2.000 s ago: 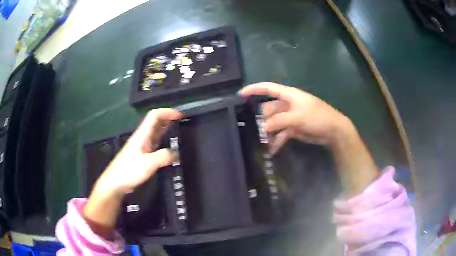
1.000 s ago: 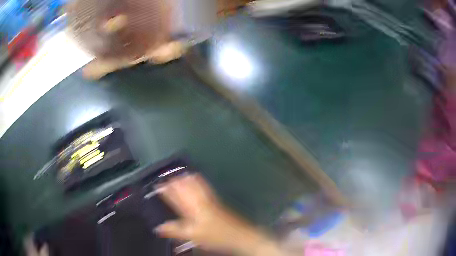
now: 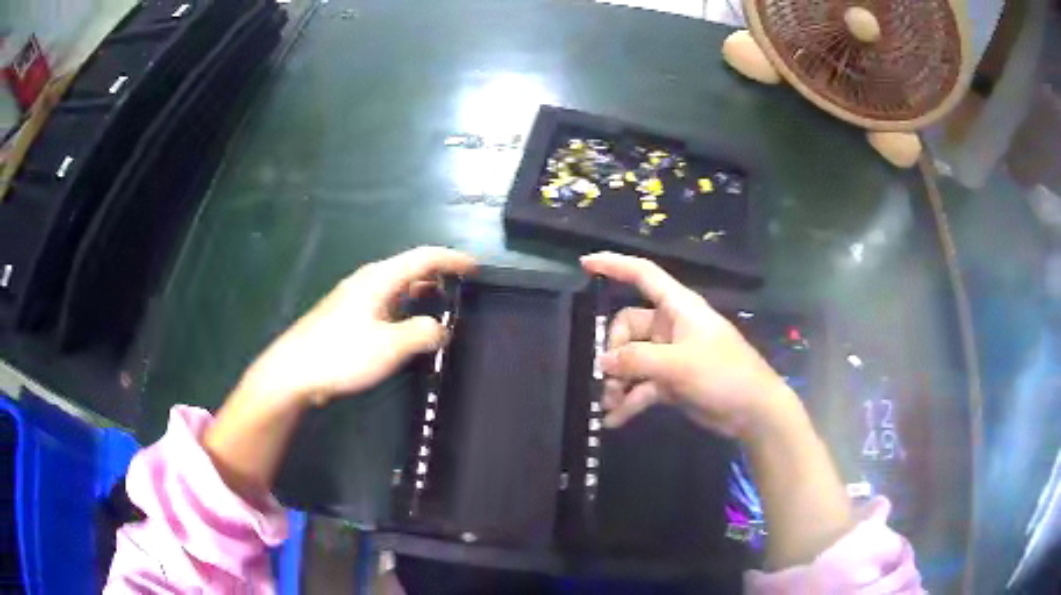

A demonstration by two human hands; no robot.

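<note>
My left hand [image 3: 337, 343] pinches a smartphone [image 3: 428, 424] standing on its long edge, narrow side with white marks up. My right hand [image 3: 686, 355] grips a second smartphone [image 3: 595, 436], also on edge. Both stand at the sides of an empty recess in the black phone tray [image 3: 506, 279]. To the right, a phone with a purple swirl on its screen [image 3: 742, 502] is partly hidden by my right forearm. Beyond it a phone screen [image 3: 881, 430] shows "12 49". The phones' lower ends are dark and hard to tell from the tray.
A small-parts tray [image 3: 634, 258] with yellow, white and silver bits lies behind the phone tray. Stacked black trays [image 3: 140, 174] stand at the left. A fan [image 3: 867, 58] is at the upper right. Blue bins [image 3: 58, 494] are at the lower left. Small bits [image 3: 465, 142] lie on the green mat.
The blurred view a second ago has steadied and turned left. Both hands now hold phones on edge by the recess, much as two seconds ago. Lit phone screens now show at the right.
</note>
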